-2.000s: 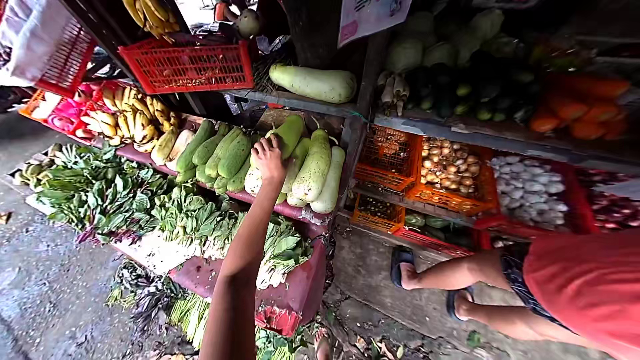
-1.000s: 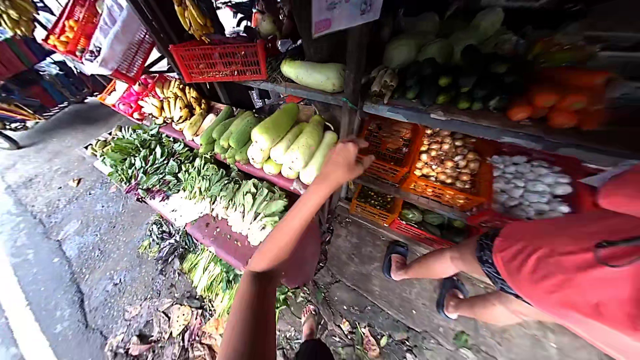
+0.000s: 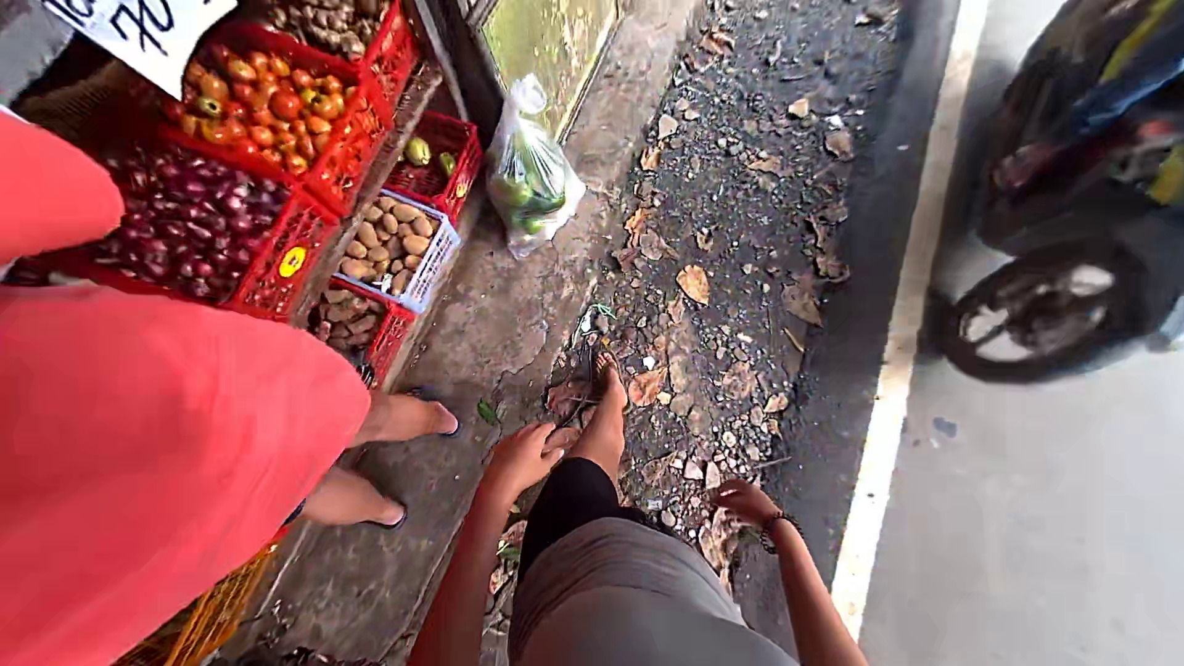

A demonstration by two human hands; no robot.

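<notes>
My left hand (image 3: 524, 459) hangs low beside my dark shorts, near the concrete ledge, empty and with fingers loosely bent and apart. On the other side of my body, my right hand (image 3: 746, 504) hangs over gravel, loosely curled, with a beaded bracelet at the wrist; nothing shows in it. Crates at upper left hold tomatoes (image 3: 277, 104), red onions (image 3: 190, 222) and potatoes (image 3: 393, 242). A knotted clear plastic bag of green produce (image 3: 532, 180) rests on the ledge beyond my left hand. Neither hand touches the produce.
A person in a red shirt (image 3: 157, 444) stands close at the left, wearing slippers. Gravel with dry leaves (image 3: 694, 284) lies underfoot. To the right are a white road line (image 3: 902, 356) and a blurred motorcycle (image 3: 1045, 310) on the road. A handwritten price sign (image 3: 148, 37) hangs at upper left.
The view has swung from the vegetable stall to the roadside. The hand that was on a pale green gourd, then lifted near the post, is away from the gourds; both hands now hang low.
</notes>
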